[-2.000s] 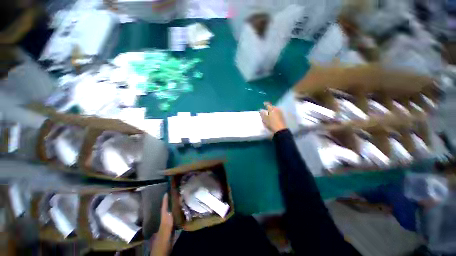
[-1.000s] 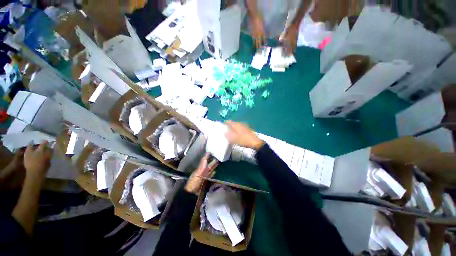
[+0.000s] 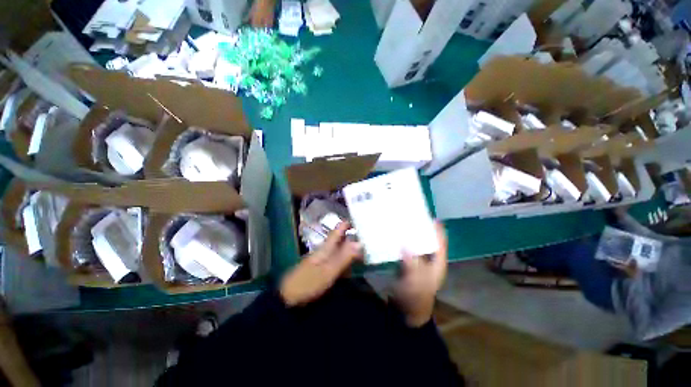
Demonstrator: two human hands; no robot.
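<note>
A flat white printed box or leaflet (image 3: 392,215) is held up in front of me, tilted, with small dark print. My right hand (image 3: 420,280) grips its lower right edge and is slightly blurred. My left hand (image 3: 318,264) is at its lower left corner, with the fingers by that edge; whether they grip it is unclear. Behind it an open retail box (image 3: 333,171) stands on the green table, holding a wrapped product (image 3: 321,215). The white piece partly hides this box. A row of small white accessory boxes (image 3: 364,139) lies just beyond.
Open retail boxes with wrapped products stand in rows at left (image 3: 198,195) and right (image 3: 509,142). Green parts (image 3: 274,66) and white packets (image 3: 208,54) lie heaped at the far left. White boxes (image 3: 413,47) stand at the far side. A seated person (image 3: 640,280) is at right.
Both hands have moved from the accessory row towards me, and a flat white printed piece is now held up. The retail box now stands partly behind it. The view has shifted right.
</note>
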